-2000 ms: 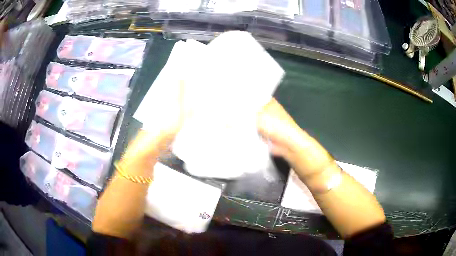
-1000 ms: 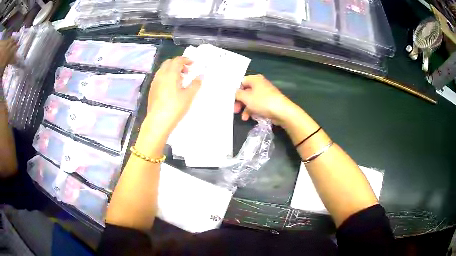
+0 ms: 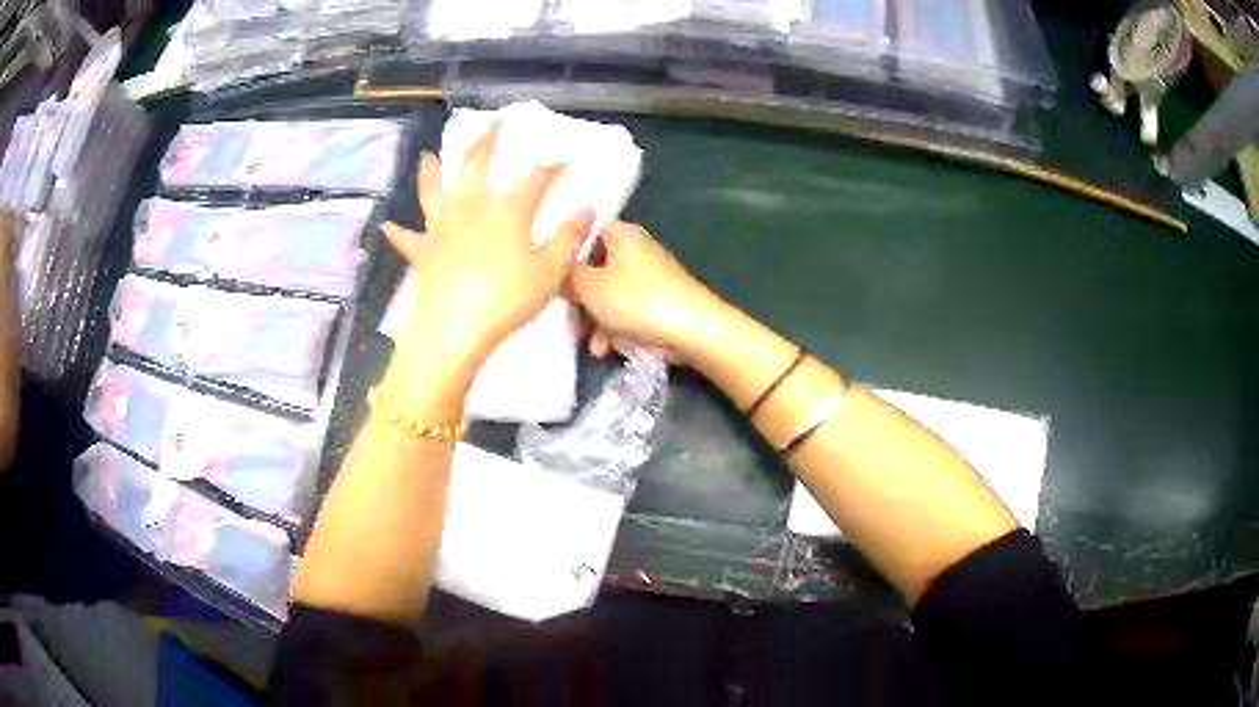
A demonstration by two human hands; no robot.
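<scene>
A thick white bundle of bags [image 3: 522,380] lies on the dark green bench in front of me. My left hand [image 3: 483,249] rests on its top with the fingers spread. My right hand [image 3: 638,293] is at the bundle's right edge, fingers curled, with a crinkled clear wrapper [image 3: 608,435] hanging just below it. The fingertips are partly hidden, and whether they pinch the wrapper or the bundle is not clear. A flat white bag with a small printed mark [image 3: 532,539] lies below the bundle.
A tray of bagged phones [image 3: 332,401] is at left, with stacked trays [image 3: 62,207] beyond it. More stacked trays [image 3: 884,83] stand on the far side. A wooden strip [image 3: 1091,198], a small fan [image 3: 1149,49] and a white sheet [image 3: 973,449] are at right. Part of another person's arm shows at the left edge.
Since a second ago, my left hand has opened flat over the bundle. My right hand has shifted left with the clear wrapper. The other person's arm has moved mostly out of view.
</scene>
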